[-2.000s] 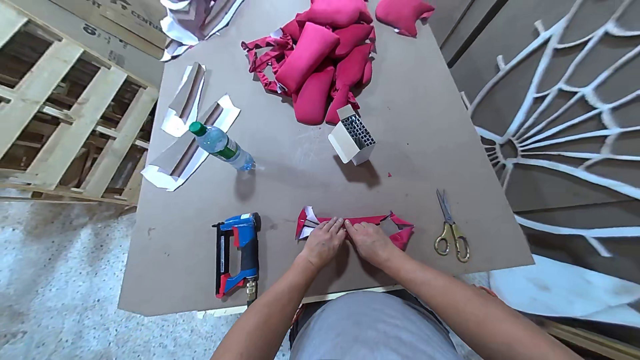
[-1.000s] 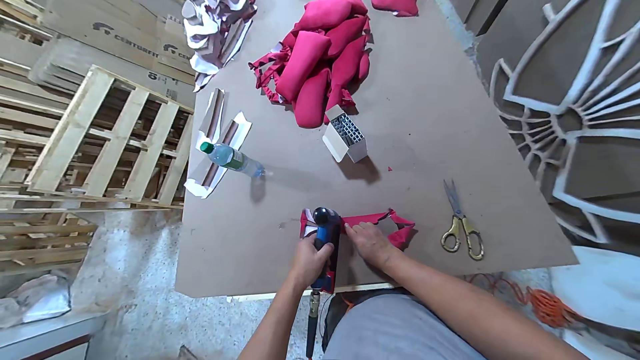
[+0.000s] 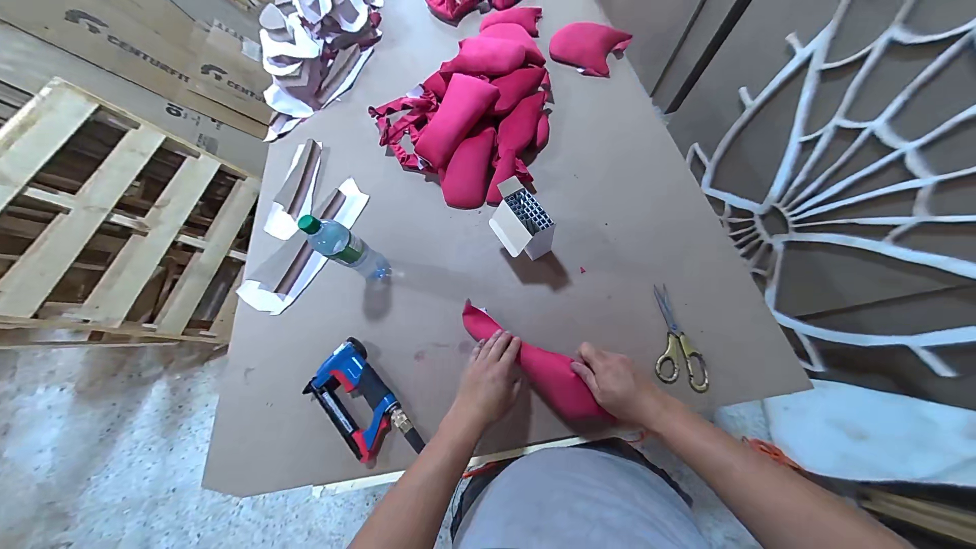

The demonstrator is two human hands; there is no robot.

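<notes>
A long padded piece covered in red fabric lies smooth side up at the near edge of the table, slanting down to the right. My left hand rests on its upper left part, fingers over the fabric. On its right side, my right hand grips the edge with thumb on top. A blue and black pneumatic stapler with a hose fitting lies to the left of my hands. Scissors with gold-coloured handles lie on the right.
An open small white box of staples stands mid-table. Behind it are piled red padded pieces. A plastic bottle with a green cap stands left, by white-edged strips. Wooden pallets flank the left; a white web-shaped frame the right.
The stapler, in my left hand one second ago, now lies on the table to the left. The red piece has been turned over and shows its smooth padded face, with both hands on it.
</notes>
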